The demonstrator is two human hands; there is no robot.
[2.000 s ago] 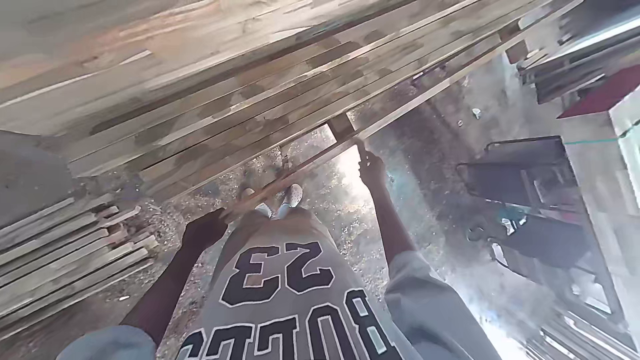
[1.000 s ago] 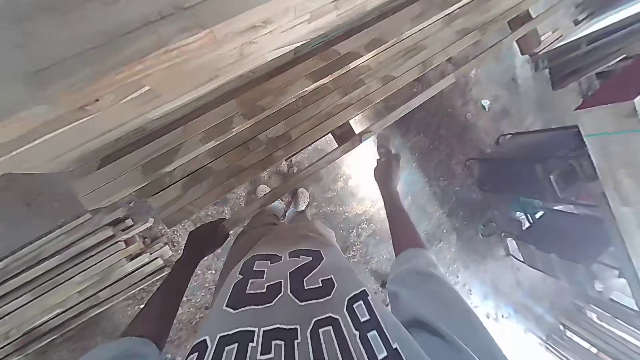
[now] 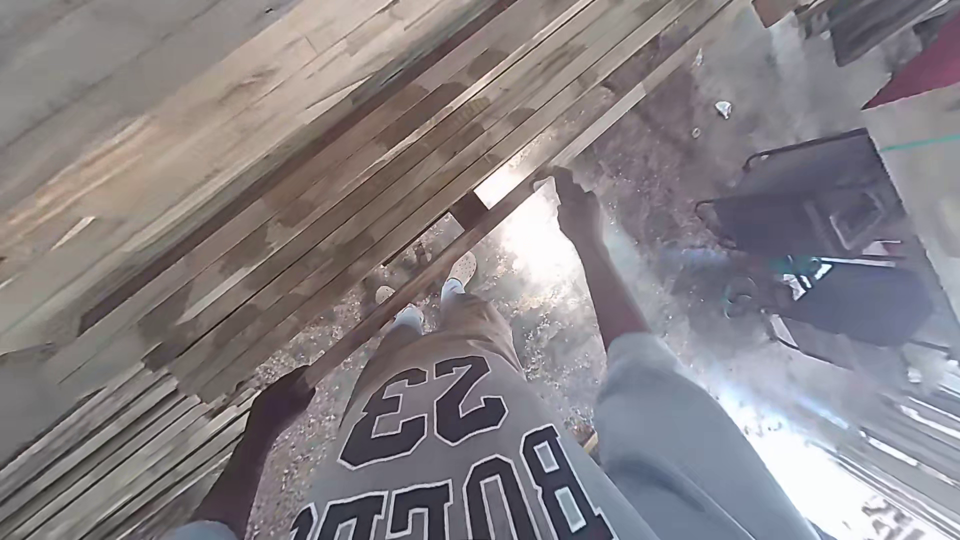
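Note:
A long, narrow wooden board (image 3: 442,259) runs diagonally in front of my body, beside a stack of similar planks (image 3: 375,195). Its near end is in my left hand (image 3: 281,401), whose fingers are closed around it. Farther along, my right hand (image 3: 574,199) touches the board's edge with curled fingers; glare partly hides this contact. A short dark wood block (image 3: 469,211) sits between the board and the stack. My feet stand on the ground just below the board.
Wide boards (image 3: 150,135) fill the upper left. More planks lie stacked at lower left (image 3: 112,465). On the right are dark chairs (image 3: 810,202) on the littered dirt ground (image 3: 645,150), with a red surface (image 3: 922,67) at upper right.
My right hand, apart from the board one second ago, is now at its edge. The board's far part has come away from the stack, with a wider gap between them.

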